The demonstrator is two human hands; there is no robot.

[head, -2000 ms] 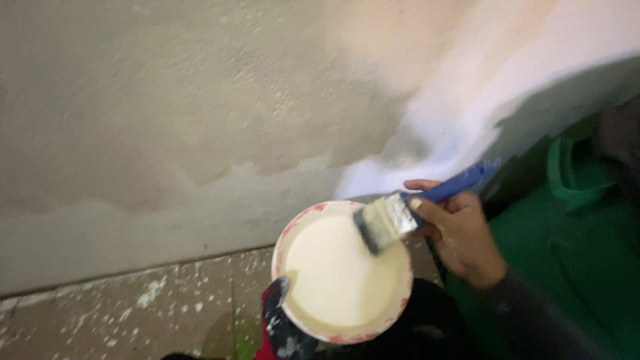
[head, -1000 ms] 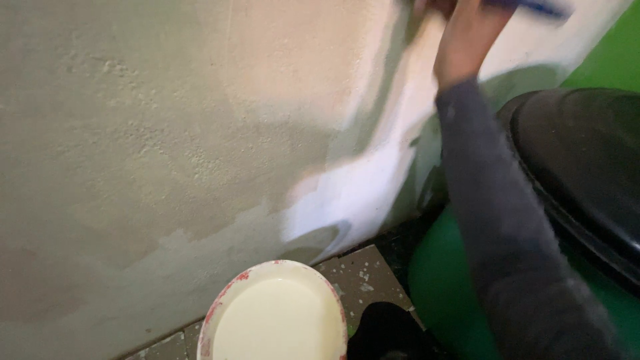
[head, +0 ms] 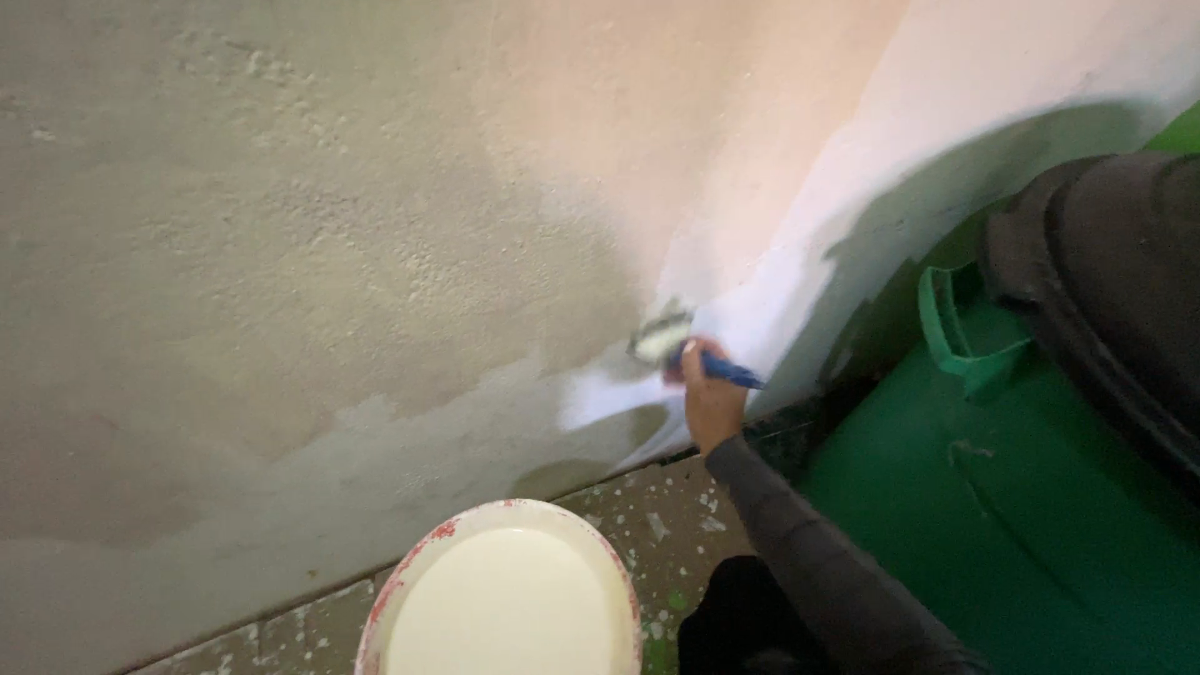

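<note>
My right hand (head: 710, 394) grips the blue handle of a wide paintbrush (head: 717, 367). Its pale, paint-loaded bristles are against the lower wall (head: 525, 234), blurred, where white paint borders a beige, rough surface. Below and to the left of this hand is a round bucket (head: 629, 600) of cream-white paint, its pale rim marked with red. My left hand is out of view.
A large green plastic bin (head: 994, 525) with a black lid (head: 1116, 234) stands at the right, close to my forearm. Paint-spattered floor tiles (head: 666, 525) run along the wall's foot. Something black, partly seen, is at the bottom beside the bucket.
Two seconds ago the brush was over the paint bucket; one second ago my right hand was high on the wall. Now the hand is lower, with the bristles at the wall above the bucket.
</note>
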